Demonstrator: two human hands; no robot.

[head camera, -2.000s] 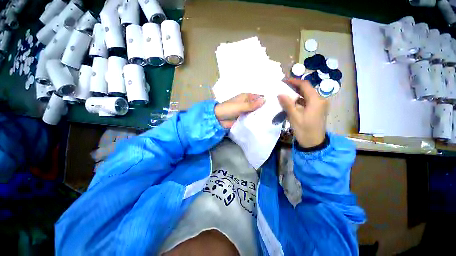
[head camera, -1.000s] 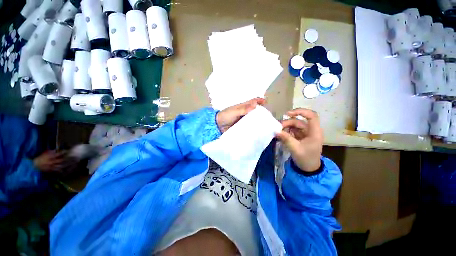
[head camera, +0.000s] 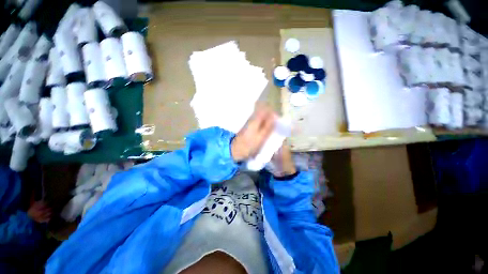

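My left hand [head camera: 254, 134] is blurred and closed around a narrow white piece [head camera: 269, 145], a white sheet that looks folded or rolled. My right hand [head camera: 282, 161] is behind and below the piece, mostly hidden by it; its fingers cannot be made out. Whether a cylinder is inside the piece does not show. A fanned stack of white sheets [head camera: 222, 85] lies on the tan cardboard beyond my hands. A loose pile of white and dark blue discs [head camera: 296, 83] lies right of the stack.
White cylinders [head camera: 100, 109] lie loose on the green bench at left. A large white sheet [head camera: 369, 91] and rows of wrapped units [head camera: 433, 64] are at right. White wrapped pieces [head camera: 96, 182] lie below the bench at left, near another person's hand [head camera: 39, 212]. An open carton [head camera: 393, 187] is below right.
The flat white sheet has become a narrow folded or rolled piece. My right hand has moved in behind it, close to my left. The camera view has shifted, so the bench items appear further left.
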